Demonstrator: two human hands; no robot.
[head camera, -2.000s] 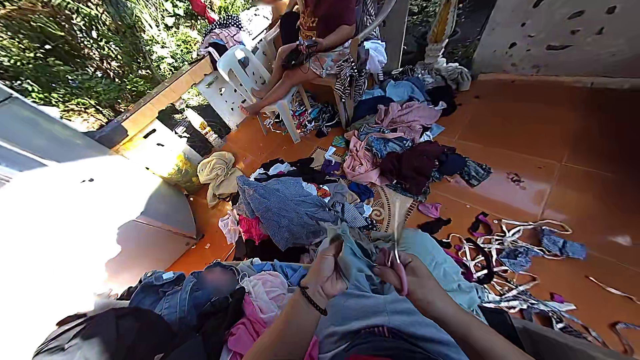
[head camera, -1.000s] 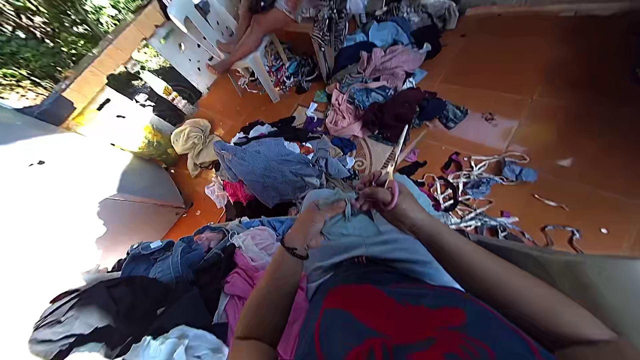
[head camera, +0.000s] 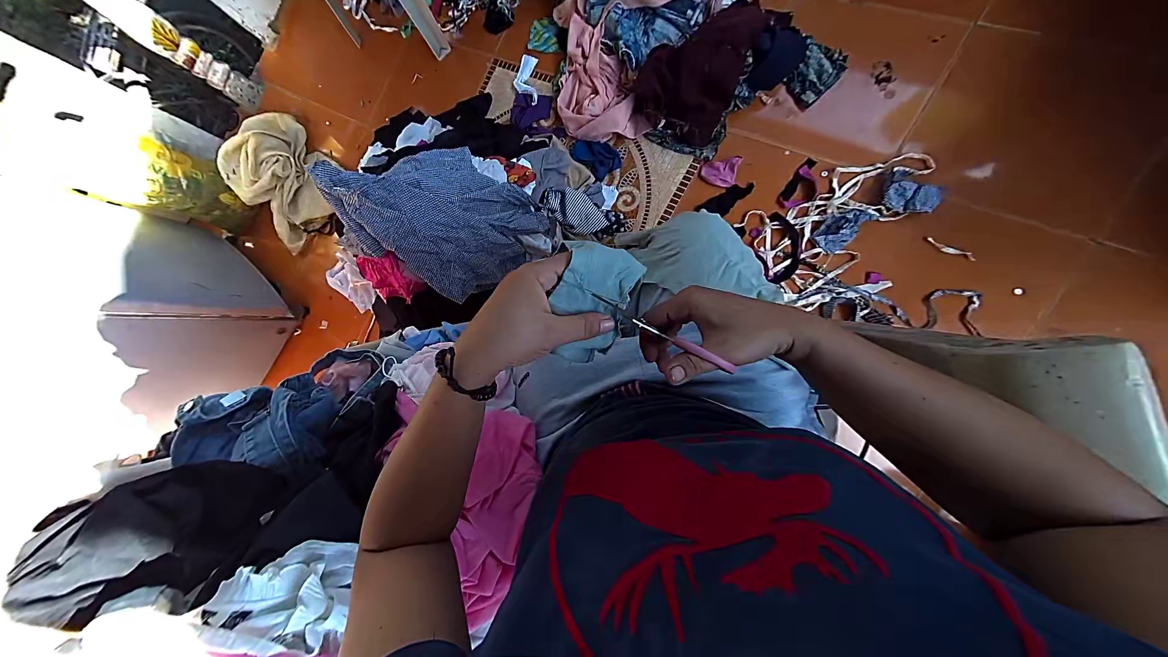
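Note:
My left hand (head camera: 525, 319), with a dark beaded bracelet at the wrist, grips a light blue-green cloth (head camera: 598, 283) above my lap. My right hand (head camera: 716, 333) holds a pair of scissors with pink handles (head camera: 703, 353). The blade tips point left and touch or nearly touch a grey part of the cloth close to my left thumb; whether the blades are apart is too small to tell. Light grey-blue fabric (head camera: 566, 392) lies over my lap beneath both hands.
Beyond my lap, a blue checked garment (head camera: 447, 214) tops a clothes pile. Cut fabric strips (head camera: 821, 237) lie on the orange tiles at right. Denim (head camera: 265, 424), black cloth (head camera: 164, 529) and pink cloth (head camera: 497, 502) are heaped at left. A beige cloth (head camera: 265, 173) lies farther off.
The view has tipped down, and the seated person seen earlier is out of frame. The scissors, pointing up and away a second ago, now point left at the cloth between my hands.

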